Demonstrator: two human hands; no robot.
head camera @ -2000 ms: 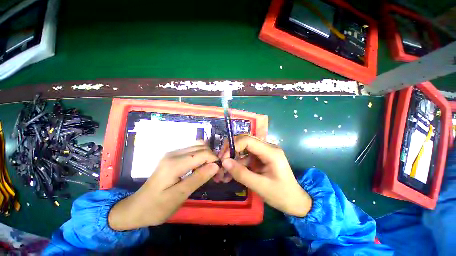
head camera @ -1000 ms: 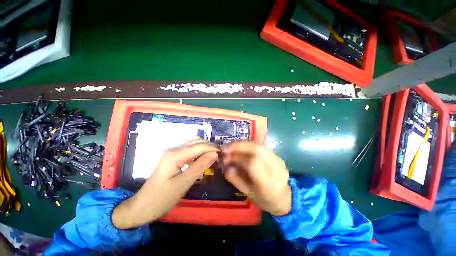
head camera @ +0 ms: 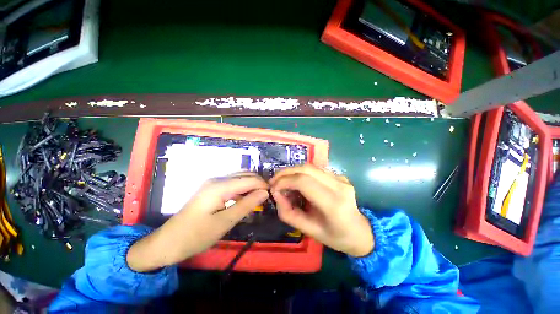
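An open tablet (head camera: 282, 233) lies back up in a red foam tray (head camera: 136, 178) in front of me, its white battery (head camera: 190, 175) at left and circuit board (head camera: 283, 153) at upper right. My left hand (head camera: 212, 205) and my right hand (head camera: 319, 205) meet over the tablet, fingertips pinched on a small dark part mostly hidden by the fingers. A thin black strip (head camera: 238, 260) crosses the tray's lower rim, blurred; whether it joins the held part is unclear.
A tangled heap of black flex cables (head camera: 64, 178) lies left, beside orange cables (head camera: 7, 227). Tweezers (head camera: 445, 183) lie right, near stacked red trays (head camera: 537, 236). More trays lie beyond the brown strip (head camera: 166, 109) with white scraps. A metal post (head camera: 509, 86) stands right.
The black strip pointed up and away from my fingers two seconds ago; a strip now shows below them, across the lower rim. My right hand has turned. The white-framed tray at upper left has shifted right.
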